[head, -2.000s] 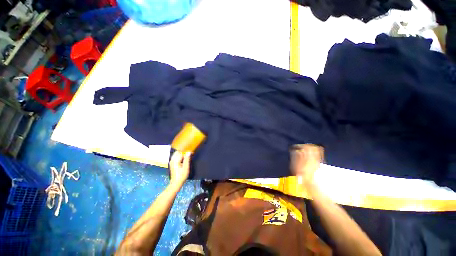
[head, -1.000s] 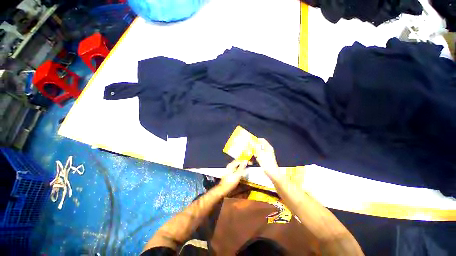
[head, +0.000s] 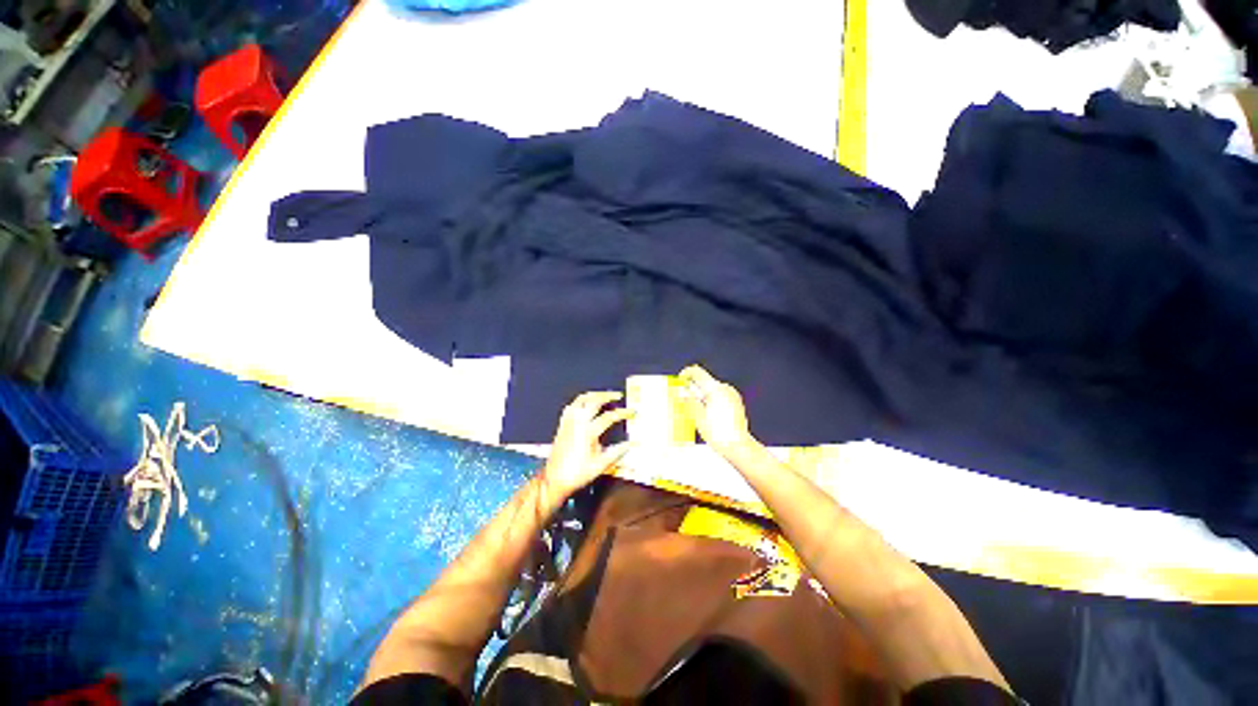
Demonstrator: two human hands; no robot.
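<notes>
A dark navy garment lies spread on the table, a narrow tab sticking out at its left. A small stiff yellowish card lies flat at the garment's near edge. My left hand is at the card's left side, its fingertips at or beside the card; whether it grips is unclear. My right hand holds the card's right side with its fingertips. Anything small pinched in the fingers cannot be made out.
More navy cloth is heaped at the right. The white table has yellow tape along its edge. Red stools, a blue crate and white cord are on the floor at left. Dark cloth lies below the table edge at right.
The card has moved from the left to the garment's near edge and now sits straight. My right hand has come left to the card. My left hand has shifted to its left side.
</notes>
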